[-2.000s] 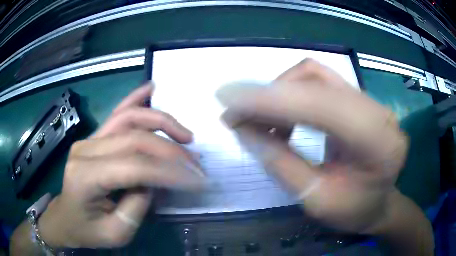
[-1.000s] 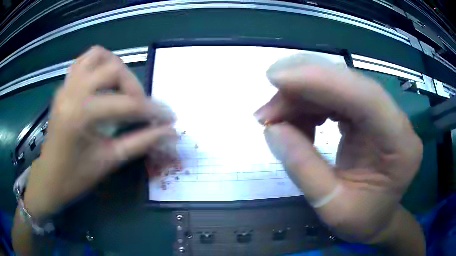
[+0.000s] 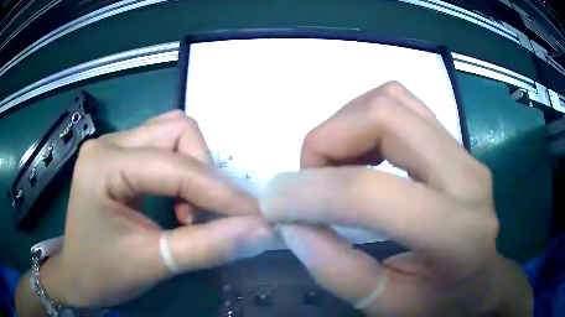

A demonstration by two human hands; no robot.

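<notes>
My left hand (image 3: 142,204) and my right hand (image 3: 396,198) meet fingertip to fingertip over the near edge of the white sheet (image 3: 310,93) in a black-rimmed tray. Thumb and forefinger of each hand are pinched. Pale coverings show on fingertips and pale bands on both thumbs. Any tiny part between the fingertips is hidden. Small specks (image 3: 224,162) lie on the sheet beside my left fingers. A dark housing (image 3: 279,282) with small metal fittings lies below the hands at the near edge, blurred and partly covered.
Another dark housing (image 3: 51,155) with a row of shiny fittings lies tilted at the left on the green surface (image 3: 139,99). Silver rails (image 3: 118,67) run behind and beside the tray. A metal bracket (image 3: 526,96) is at the right.
My hands have come together from apart. A second ago a tiny copper-coloured part showed in my right pinch; it is now out of sight. My left hand has moved right and down.
</notes>
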